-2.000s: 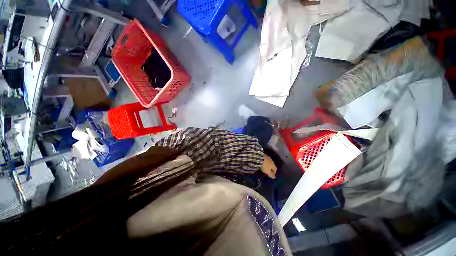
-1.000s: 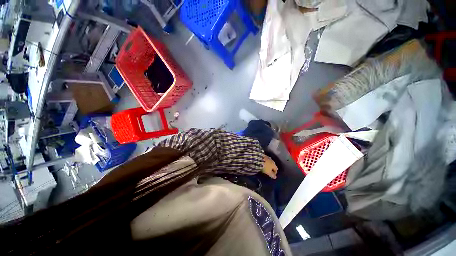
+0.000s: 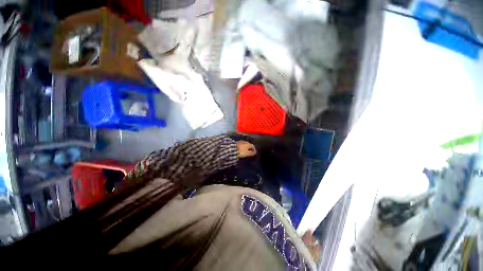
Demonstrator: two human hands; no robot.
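A long white panel (image 3: 331,182) runs from my lap's right side up onto the bright white table (image 3: 418,79); glare merges their edges. My right hand (image 3: 312,246), blurred and partly cut off by my clothing, is closed on the panel's narrow lower end. My left hand (image 3: 246,149) comes out of a checkered sleeve over my dark-clothed lap, away from the panel. Its fingers are mostly hidden, and I see nothing in it. The sewing machine head (image 3: 402,190) is blurred at the right.
A red stool (image 3: 261,110) stands beyond my lap, with pale fabric (image 3: 270,47) heaped behind it. A blue stool (image 3: 114,106), cardboard box (image 3: 116,58), white pieces (image 3: 185,90) and red crate (image 3: 90,185) lie left. A blue rectangle (image 3: 447,29) and green holder (image 3: 461,142) are on the right.
The view has swung right, bringing the white table and machine into sight. My right hand now shows at the panel's lower end, and the panel's upper part now reaches the table instead of the red stool.
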